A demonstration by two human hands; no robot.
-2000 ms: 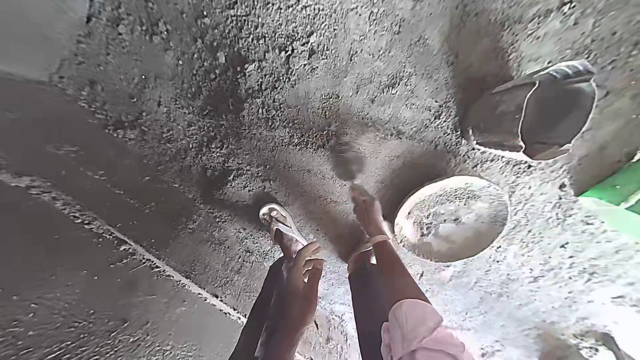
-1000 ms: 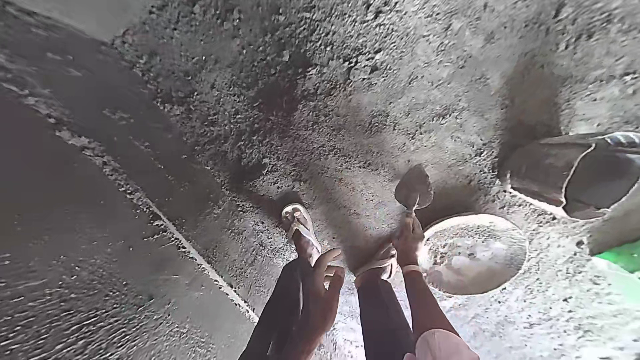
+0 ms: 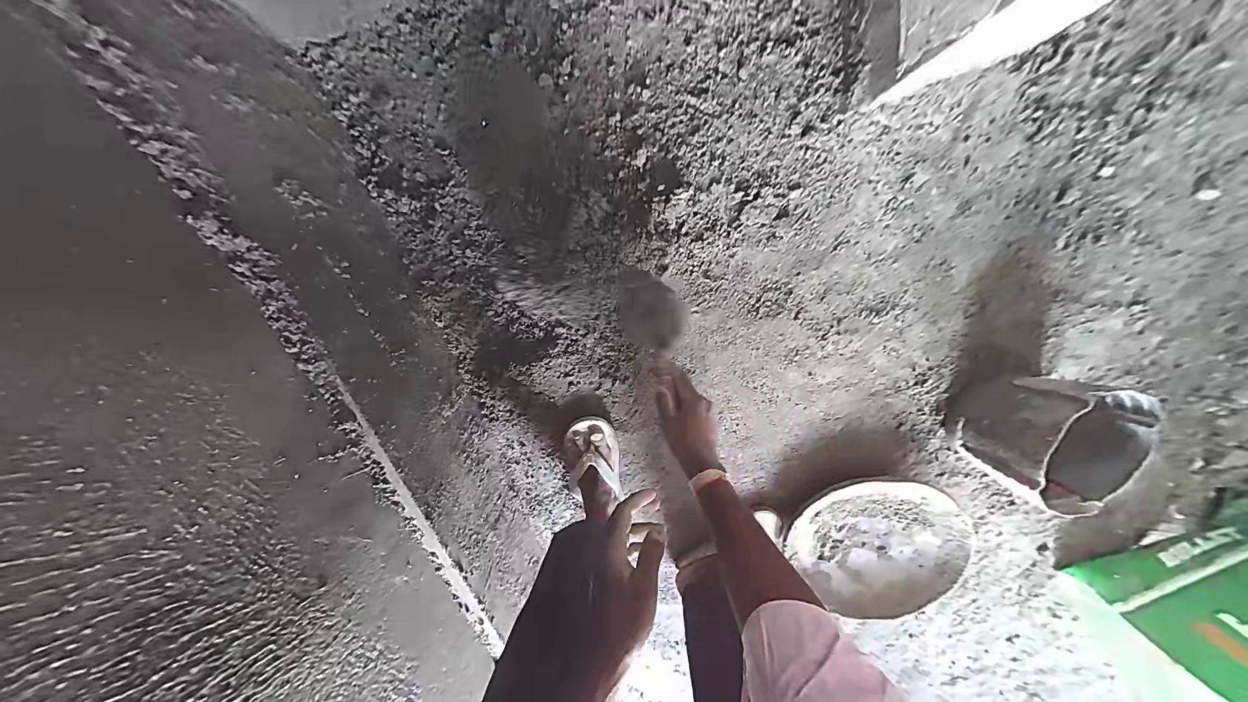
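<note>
My right hand (image 3: 688, 421) is closed on the handle of a trowel (image 3: 651, 310), whose blurred blade points away over the rough ground, left of a round container (image 3: 965, 546) holding pale, lumpy material. Small grains blur across the ground just left of the blade. My left hand (image 3: 632, 575) is held over my left leg, its fingers apart and slightly curled, with nothing in it. A sandalled foot (image 3: 592, 447) stands just beyond those fingers.
A grey cut-open container (image 3: 1014, 434) lies on its side at the right. Behind it, a green bag or sheet (image 3: 1185, 604) bears writing. A raised rough ridge (image 3: 390, 478) runs diagonally along the left, beside a smoother grey surface. Loose gravelly material covers the ground ahead.
The trowel in my right hand has swung from beside the round container to the left, over the ground. My left hand stays near my leg. The view has shifted.
</note>
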